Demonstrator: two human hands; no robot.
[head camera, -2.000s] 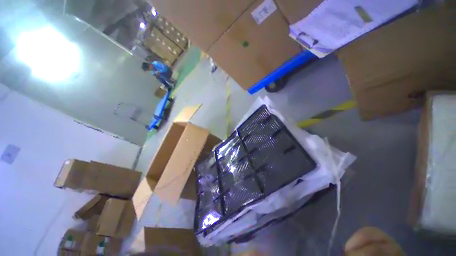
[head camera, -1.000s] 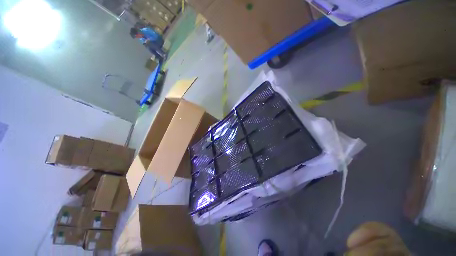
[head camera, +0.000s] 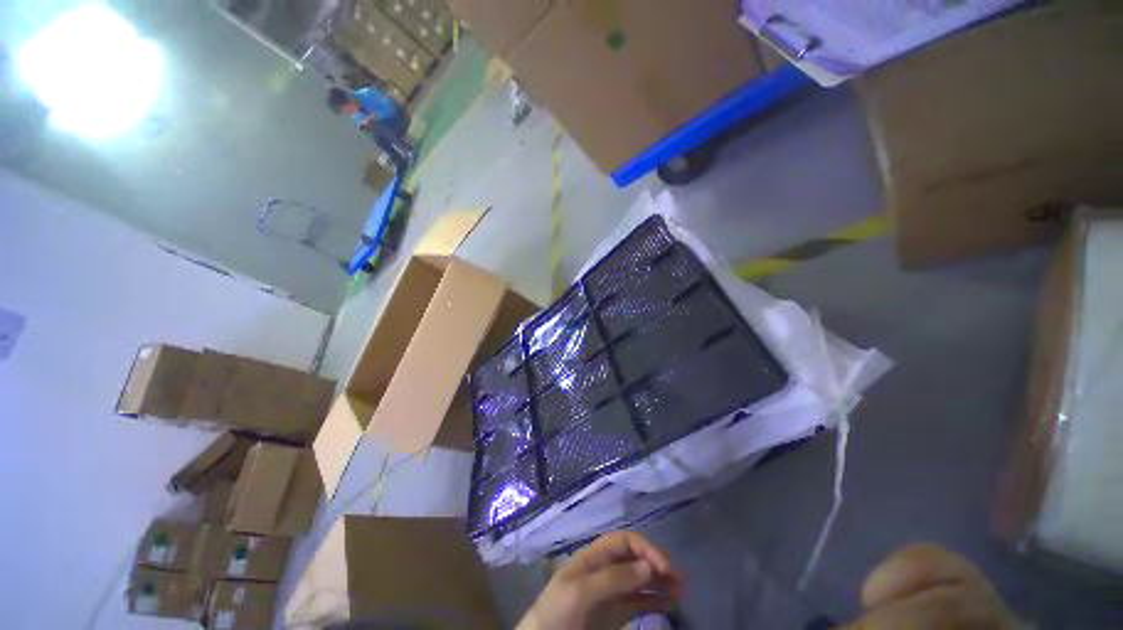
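Note:
A shiny black tray with compartments (head camera: 628, 369) lies tilted in view on top of a stack. Crumpled white wrapping (head camera: 800, 357) shows under and around it. A loose white strapping band (head camera: 840, 480) hangs at the stack's right corner. My left hand (head camera: 606, 583) is bare at the bottom edge, just below the stack's near side. Its fingers are loosely curled and nothing shows in it. My right hand (head camera: 926, 591) is at the bottom right, away from the stack, blurred and cut off; its fingers and any hold cannot be made out.
An open carton (head camera: 431, 357) stands left of the stack, with another carton (head camera: 419, 572) below it. A large carton on a blue trolley (head camera: 714, 123) and a clipboard with papers (head camera: 862, 37) are above. A white-topped box (head camera: 1090, 406) is at right. A person (head camera: 376, 117) is far off.
My left hand has come into view at the bottom beside the stack. My right hand has stayed at the bottom right. The view has shifted slightly; the tray stack looks unchanged.

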